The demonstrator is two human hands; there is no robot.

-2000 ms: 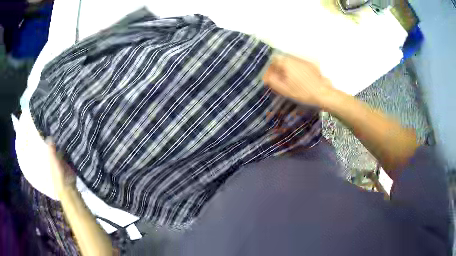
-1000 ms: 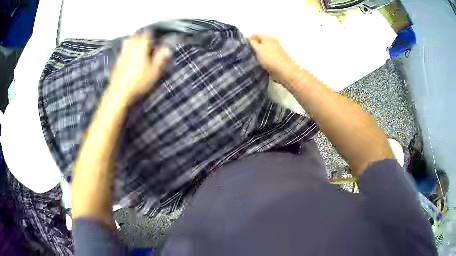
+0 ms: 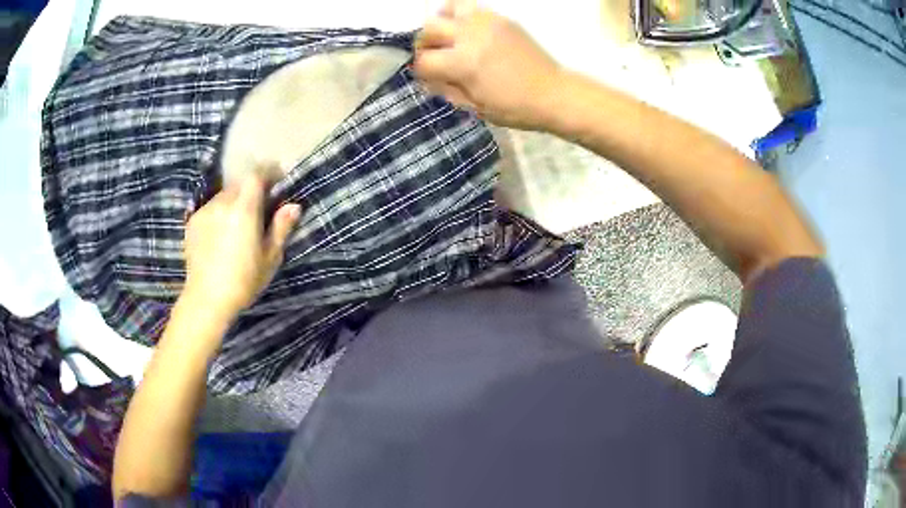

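Observation:
The plaid garment [image 3: 397, 189], dark with white check lines, lies over the pressing form [image 3: 298, 104], whose grey-beige pad shows through the curved opening. My left hand [image 3: 233, 238] is at the near left end of the opening, fingers at its edge, thumb apart. My right hand [image 3: 487, 69] pinches the garment's edge at the far right end of the opening. The cloth between my hands is drawn in a straight diagonal edge. The garment's near side hangs in folds over the table's front edge, against my body.
The white table cover [image 3: 586, 169] has brownish stains at right. A metal iron rest [image 3: 700, 25] stands at the far right corner, with a blue piece [image 3: 788, 131] below. A white round object [image 3: 692, 342] stands on the speckled floor. A heap of plaid garments [image 3: 60, 397] lies at lower left.
The garment has turned and its opening now shows the pad. My left hand moved from the far edge towards me; my right hand moved left and away from me, with the garment's edge.

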